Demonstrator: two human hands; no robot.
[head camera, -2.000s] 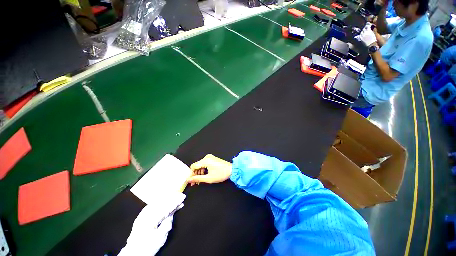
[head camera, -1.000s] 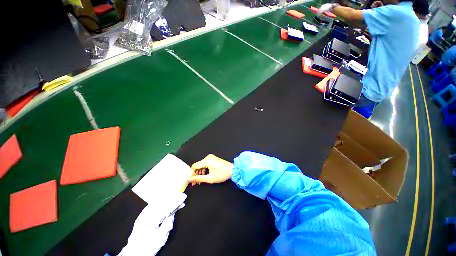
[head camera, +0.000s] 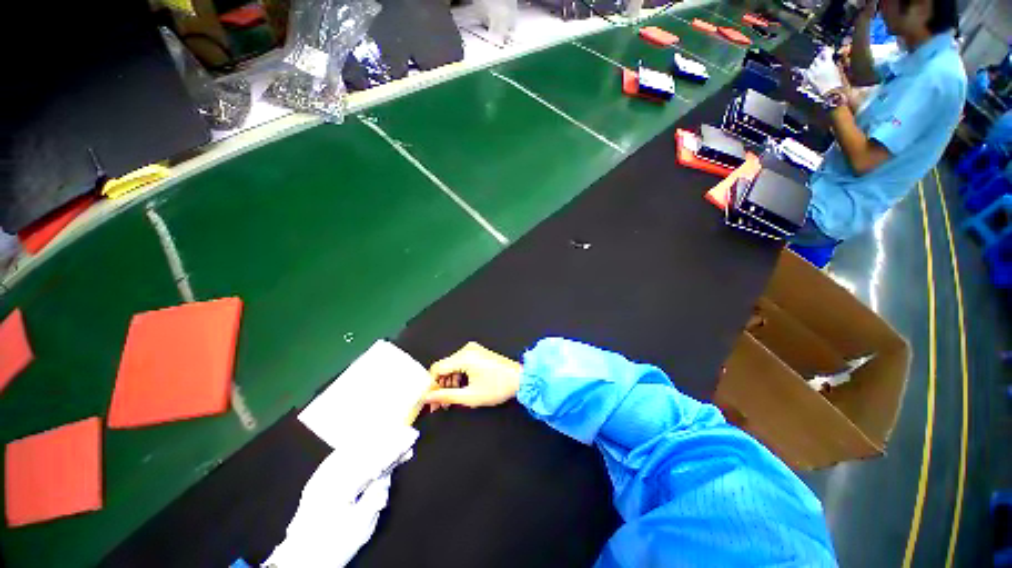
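A white sheet (head camera: 368, 393), its right edge yellowish, is held over the border of the black mat (head camera: 533, 300) and the green belt. My left hand (head camera: 346, 494), in a white glove, holds the sheet at its lower edge. My bare right hand (head camera: 475, 376), in a blue sleeve, has its fingertips pinched at the sheet's right edge. Whatever lies under the sheet is hidden.
Red-orange foam pads (head camera: 178, 361) lie on the green belt (head camera: 300, 239) at left. An open cardboard box (head camera: 816, 366) stands at right. Black units (head camera: 773, 200) are stacked farther up the mat, beside a person in light blue (head camera: 904, 122). Plastic bags (head camera: 316, 61) lie beyond the belt.
The foam pads and belt lines have moved down and left. My hands and the sheet are almost unchanged. The person at right turned away, then back, with hands in front again.
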